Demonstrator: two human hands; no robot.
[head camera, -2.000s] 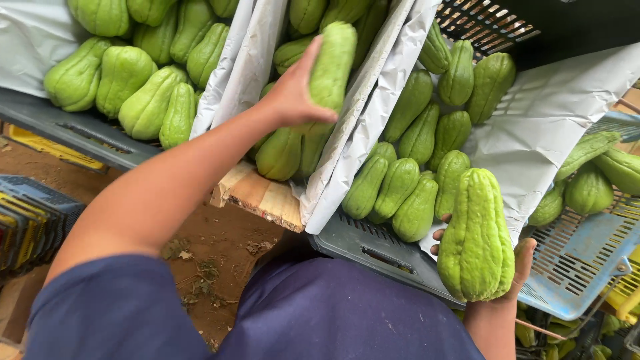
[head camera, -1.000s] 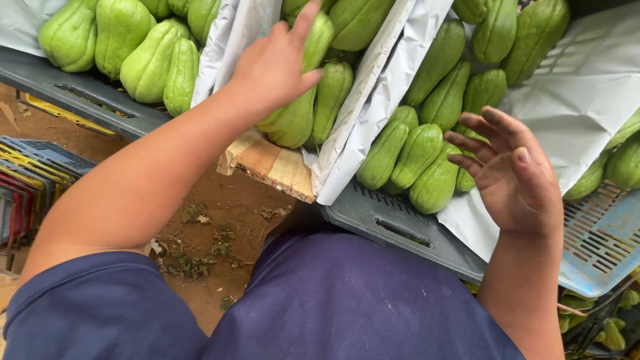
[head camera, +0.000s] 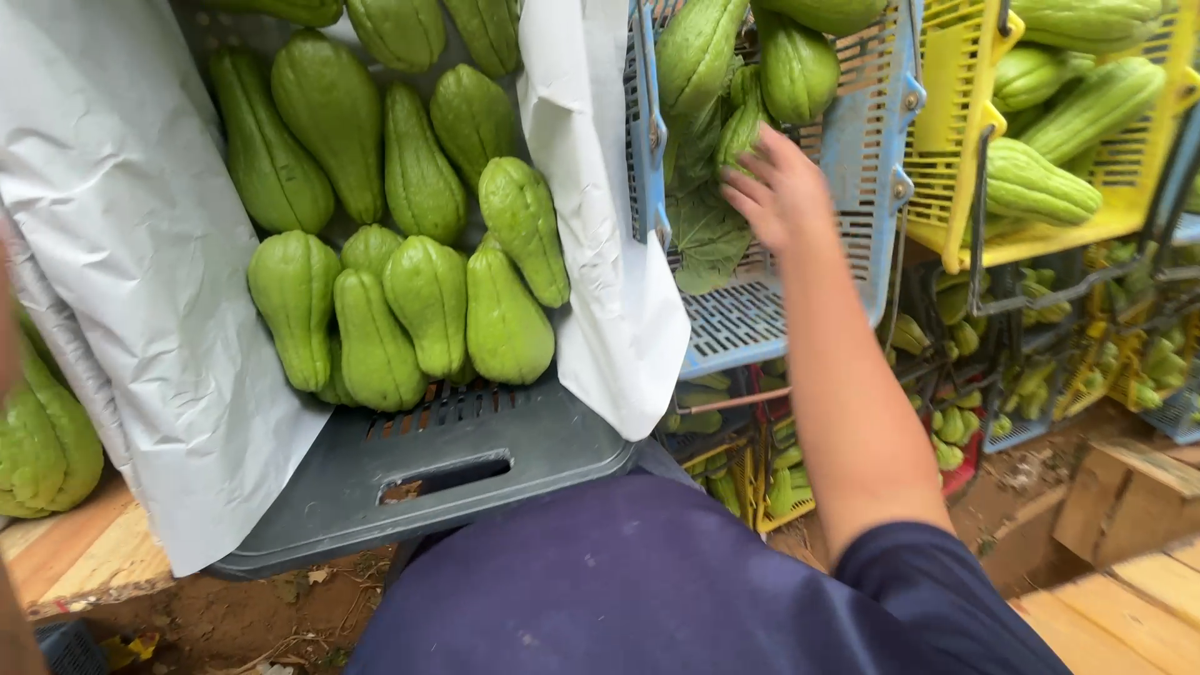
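My right hand (head camera: 778, 192), blurred, reaches into a blue plastic basket (head camera: 731, 333), its fingers at a small green chayote (head camera: 741, 131); whether they grip it cannot be told. Other chayotes (head camera: 797, 70) and a broad green leaf (head camera: 710, 239) lie in that basket. To the left, a dark grey plastic crate (head camera: 553, 441) lined with white paper (head camera: 609, 319) holds rows of chayotes (head camera: 427, 300). Of my left arm only a blurred sliver shows at the left edge; the left hand cannot be made out.
A yellow basket (head camera: 1041, 248) of chayotes stands at the upper right, with several more filled baskets below it. A wooden crate (head camera: 1125, 506) and boards (head camera: 1125, 609) are at the lower right. More wood (head camera: 84, 544) and a large chayote (head camera: 42, 441) are at the left.
The view has swung far to the right. My right hand, raised with fingers apart over the grey crate one second ago, now reaches into the blue basket. Two seconds ago it held a large chayote.
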